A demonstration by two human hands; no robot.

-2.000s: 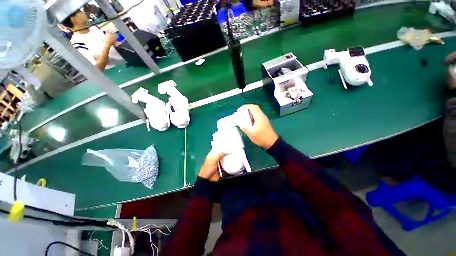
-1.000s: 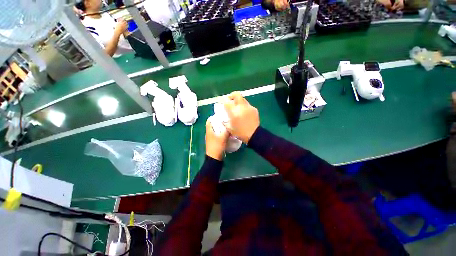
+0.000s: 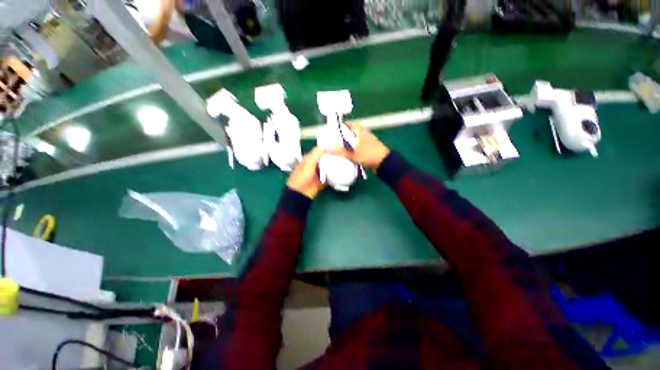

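A white security camera (image 3: 339,170) is between my hands over the green bench, its bracket end pointing away from me. My left hand (image 3: 307,173) grips its left side. My right hand (image 3: 367,147) grips its right side. The fingers are partly hidden by the camera body. Two more white cameras (image 3: 247,142) (image 3: 284,139) stand close together just left of it.
A screw feeder (image 3: 486,105) stands right of my hands, with a dark electric screwdriver (image 3: 441,54) hanging beside it. Another white camera (image 3: 577,123) is farther right. A clear plastic bag of small parts (image 3: 205,220) lies left. A grey post (image 3: 155,72) rises at the upper left.
The camera in my hands has moved away from me, towards the two cameras' row, with its bracket end now pointing forward. The view has shifted and the hanging screwdriver has swung away from me.
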